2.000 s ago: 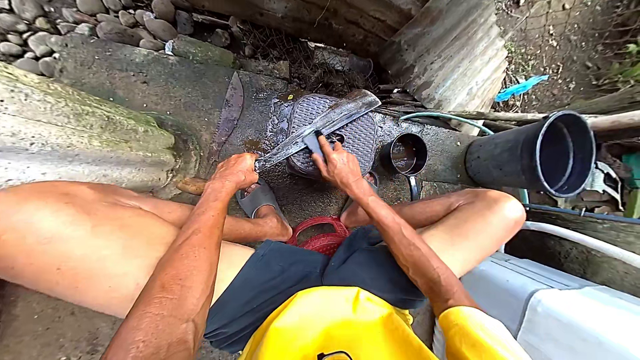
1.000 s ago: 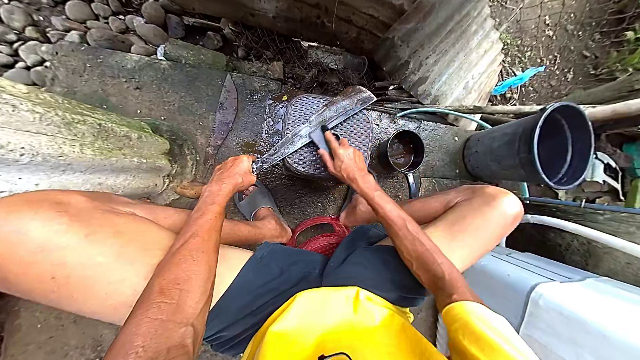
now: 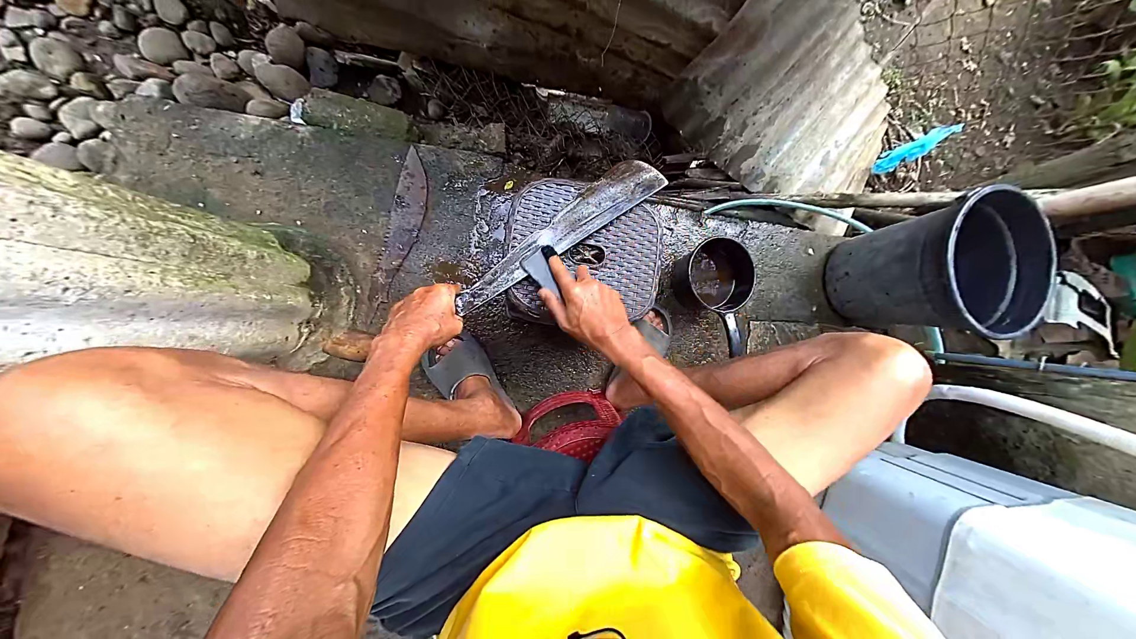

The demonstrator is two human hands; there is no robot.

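My left hand (image 3: 426, 317) grips the handle end of a machete, whose wet grey blade (image 3: 596, 206) slants up to the right across a woven-pattern plastic stool (image 3: 621, 257). Between the fingers of my right hand (image 3: 586, 306) is a grey sharpening stone (image 3: 541, 270), against the blade's lower edge. A second, dark blade (image 3: 409, 209) lies on the wet concrete left of the stool, with a wooden handle (image 3: 349, 345) near my left foot. Right of the stool stands a dark dipper (image 3: 715, 275) with some liquid in it.
A tall black bucket (image 3: 896, 262) lies tilted at the right, beside a green hose (image 3: 785, 204). Corrugated sheets (image 3: 781, 98) and rounded stones (image 3: 160, 46) border the far side. A red woven thing (image 3: 577, 437) lies between my feet, and a pale plastic appliance or box (image 3: 1029, 550) stands lower right.
The stone in my right hand has shifted along the blade toward the handle. My left hand has kept its grip on the machete.
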